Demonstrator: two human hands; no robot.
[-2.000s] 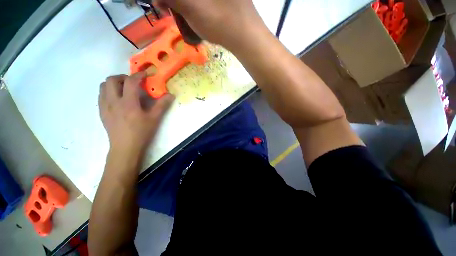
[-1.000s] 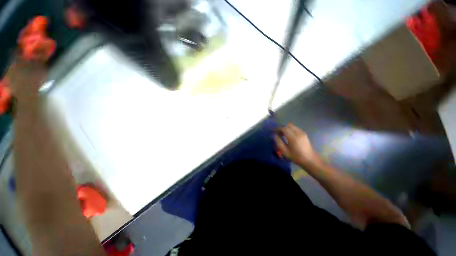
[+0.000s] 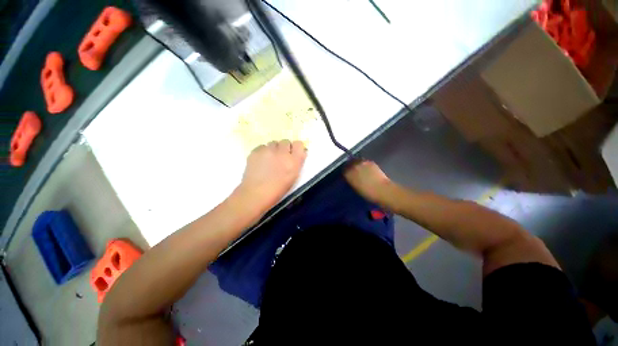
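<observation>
My left hand (image 3: 272, 170) rests at the front of the white mat (image 3: 176, 162), beside the yellow patch (image 3: 274, 116), with its fingers curled under. What is beneath the fingers is hidden. My right hand (image 3: 369, 181) is past the mat's front edge, over my lap, slightly blurred and loosely curled. The black cable (image 3: 313, 101) runs down to its fingertips; I cannot tell whether they grip it. The dark, blurred screwdriver (image 3: 203, 34) hangs over the screw feeder (image 3: 251, 80) at the back.
Three orange shells (image 3: 57, 82) lie on the green conveyor (image 3: 74, 78) at the left. Another orange shell (image 3: 112, 265) lies beside a blue bin (image 3: 62, 244) at lower left. A cardboard box (image 3: 542, 84) with red-orange parts (image 3: 572, 30) stands at the right. A second thin cable (image 3: 339, 57) crosses the mat.
The orange shell has left the mat. My left hand has come back from the conveyor to the mat. My right hand has dropped from the feeder to the bench's front edge. The screwdriver now hangs free.
</observation>
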